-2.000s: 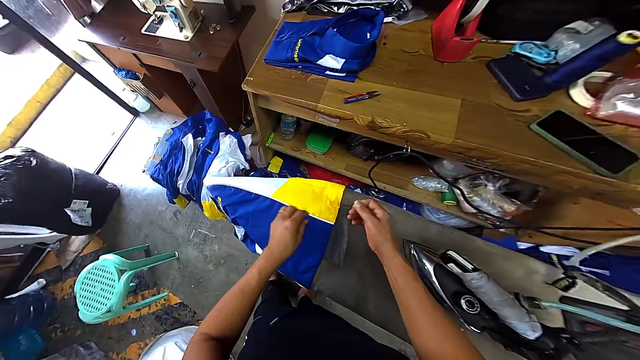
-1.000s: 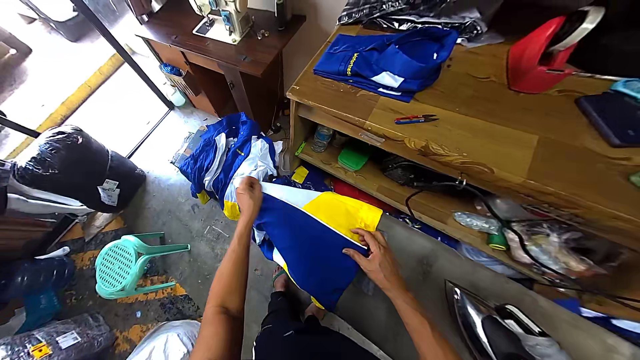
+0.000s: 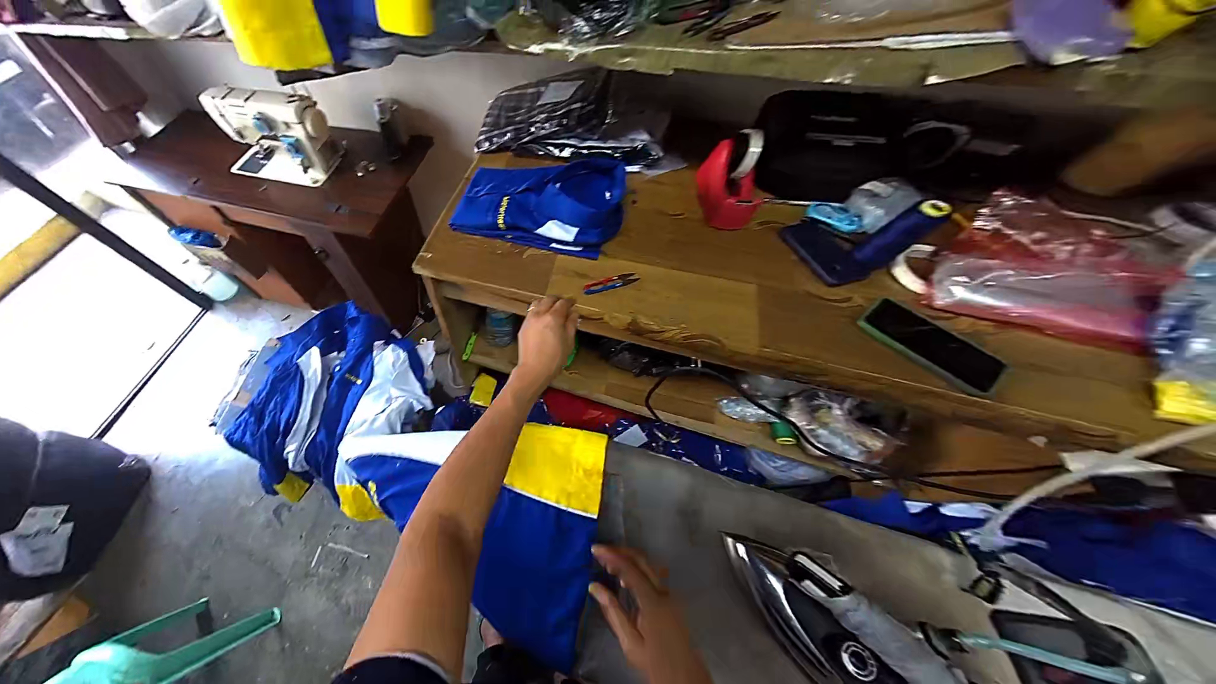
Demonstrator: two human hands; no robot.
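Observation:
My left hand [image 3: 547, 334] reaches out over the front edge of the wooden table, just short of the small red and blue thread snips [image 3: 611, 283]; its fingers are curled, and whether they hold anything is hidden. My right hand [image 3: 638, 608], fingers apart, is beside the right edge of a blue, yellow and white fabric piece [image 3: 541, 546], which lies on the grey ironing surface [image 3: 684, 513]. A steam iron [image 3: 817, 608] rests on that surface, right of my right hand. A folded blue garment [image 3: 546, 204] lies on the table behind the snips.
A phone [image 3: 933, 346], a red tape dispenser [image 3: 730, 185] and a blue thread cone [image 3: 901, 234] are on the table. Heaped garments [image 3: 328, 389] lie left of the ironing surface. A sewing machine [image 3: 275, 133] stands back left, a green plastic stool [image 3: 161, 651] lower left. A black cable [image 3: 807, 432] hangs below the tabletop.
My left hand has left the fabric and moved forward to the table edge. My right hand has let go of the fabric's yellow end. The view has tilted up.

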